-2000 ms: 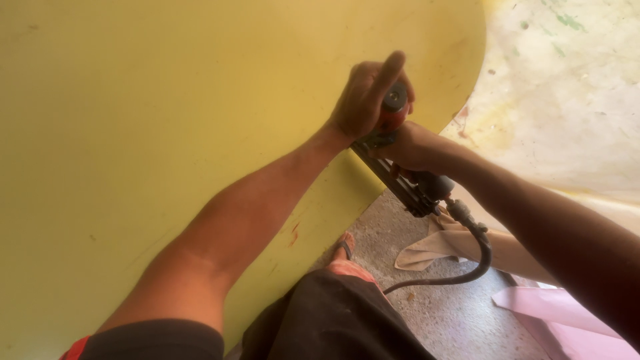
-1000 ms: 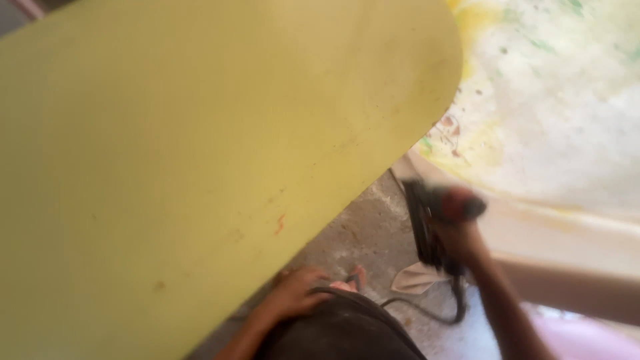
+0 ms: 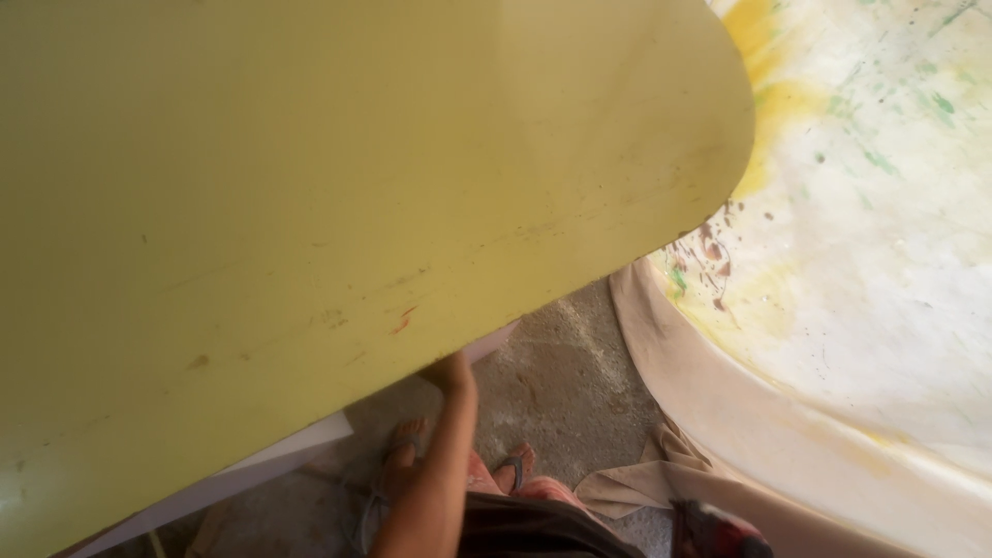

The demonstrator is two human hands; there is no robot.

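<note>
A large yellow-green panel (image 3: 387, 194) with a rounded right end fills the left and middle of the view. My left hand (image 3: 448, 370) is at the panel's lower edge, its fingers hidden beneath it, so its grip does not show. Part of a dark tool with a red section (image 3: 717, 531), seemingly the air-powered nailer or stapler of the earlier views, appears at the bottom edge, blurred and cut off. My right hand is out of view.
To the right lies a paint-stained white surface (image 3: 852, 325) with beige cloth (image 3: 659, 349) draped along its edge. Under the panel a pale board (image 3: 291, 449) shows. My sandalled feet (image 3: 515, 465) stand on the rough concrete floor (image 3: 558, 387).
Both hands were at the tool over the panel's edge; then my left hand came off it. Now the left reaches under the edge, and the tool has moved down to the bottom of the view.
</note>
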